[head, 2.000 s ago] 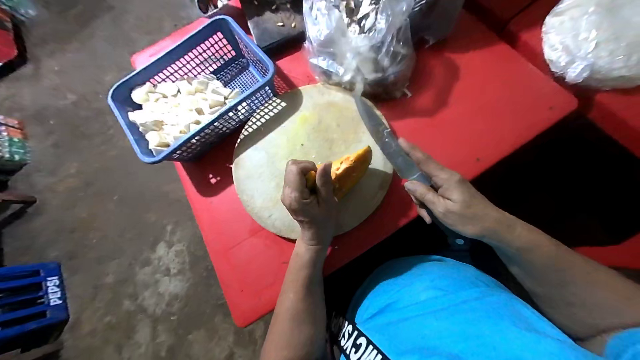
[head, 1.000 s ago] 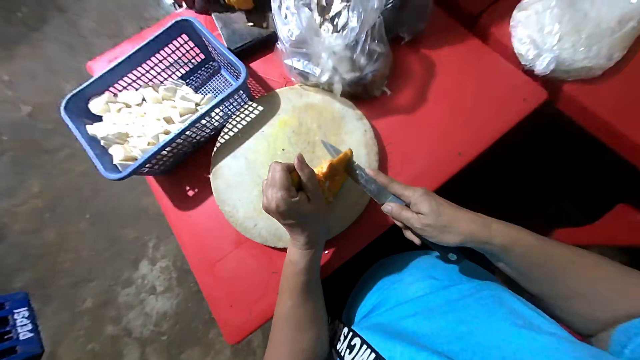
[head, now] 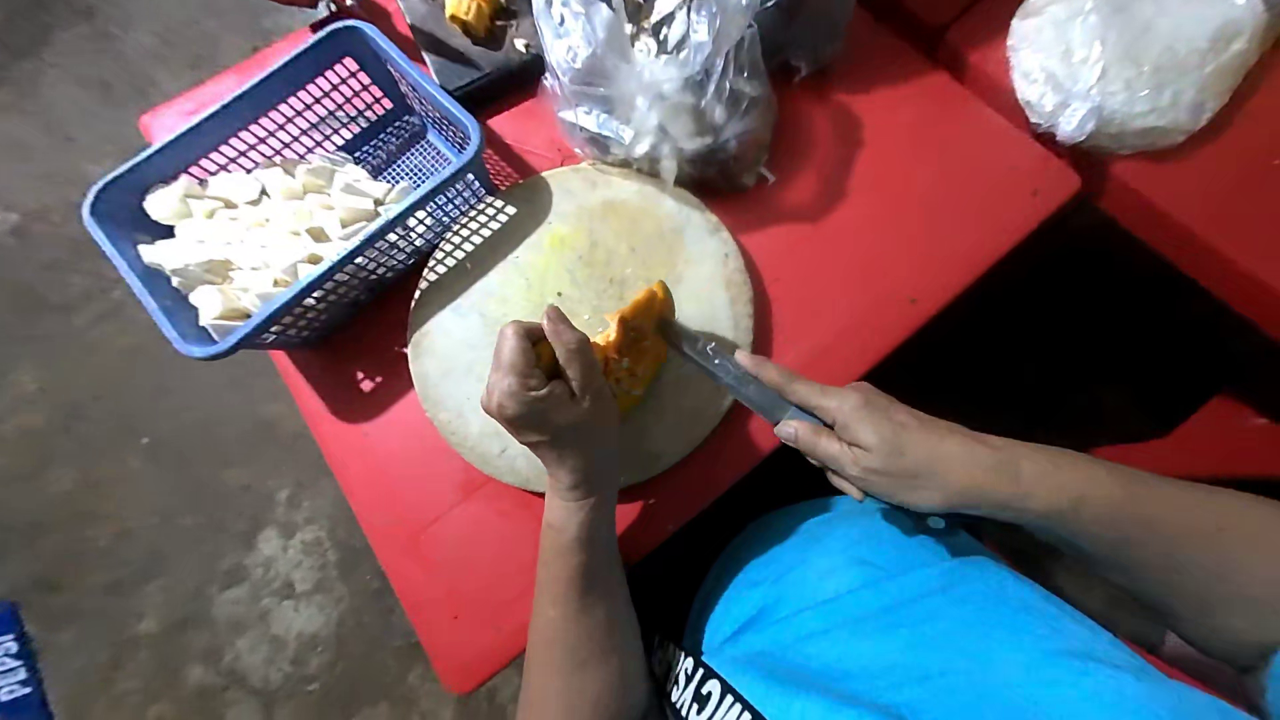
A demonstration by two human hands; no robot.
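Over the round cutting board [head: 570,250], my left hand [head: 550,395] grips a piece of orange squash [head: 635,345], probably pumpkin, its flesh and seedy inside facing up. My right hand [head: 865,435] is closed round the handle of a kitchen knife [head: 735,375]. The blade slants up and left, and its front part meets or lies just behind the right edge of the piece; the exact contact cannot be told. Up and left of the board, a blue plastic basket [head: 225,345] holds many pale, cut vegetable chunks [head: 270,230].
A knotted clear plastic bag [head: 660,100] with dark contents stands behind the board on the red table [head: 900,190]. Left of it, a dark tray or slab [head: 470,60] bears another orange piece [head: 475,15]. Farther right sits a wrapped whitish bundle [head: 1130,70]. A blue crate [head: 15,665] is at lower left.
Two seconds ago the blade was right of the orange piece, pointing up past it; one second ago it lay across the piece's upper part. Now it is at the right edge. The left hand keeps its grip.
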